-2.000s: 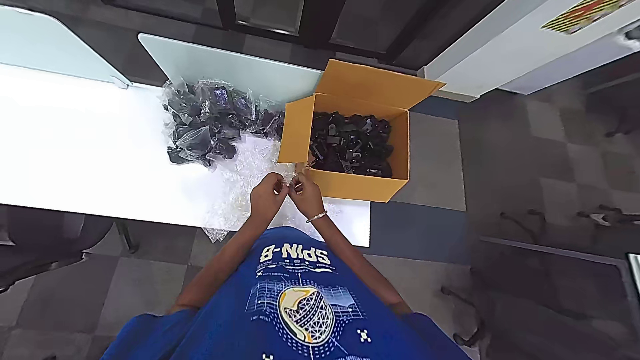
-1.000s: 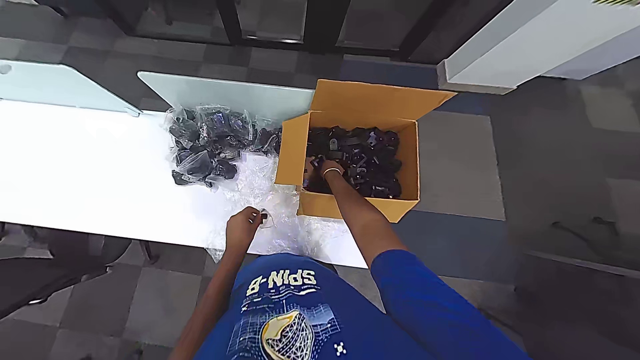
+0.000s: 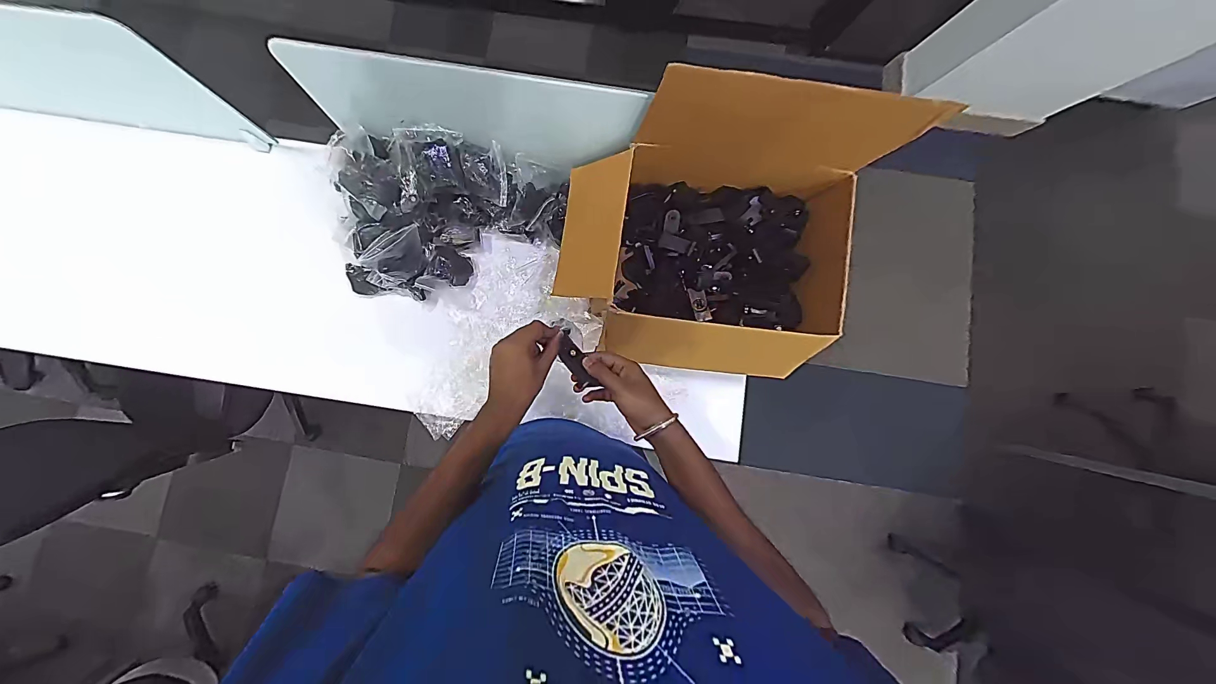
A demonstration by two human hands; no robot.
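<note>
Between my hands is a small black part, too small to identify, just left of an open cardboard box. My right hand, with a bangle at its wrist, grips its lower end. At its upper end, my left hand pinches what looks like a bit of clear plastic. Many small black parts fill the bottom of the box. Left of it lies a heap of black items in clear plastic bags. Crumpled clear plastic wrappers spread over the white table below the heap, reaching under my hands.
Pale divider panels stand along the far edge of the white table. The box's left flap leans outward toward the wrappers. A dark chair stands at the table's near side on the left.
My right hand was inside the box one second ago; it is now outside, beside my left hand, with a black part. My left hand has moved up toward the box's near left corner.
</note>
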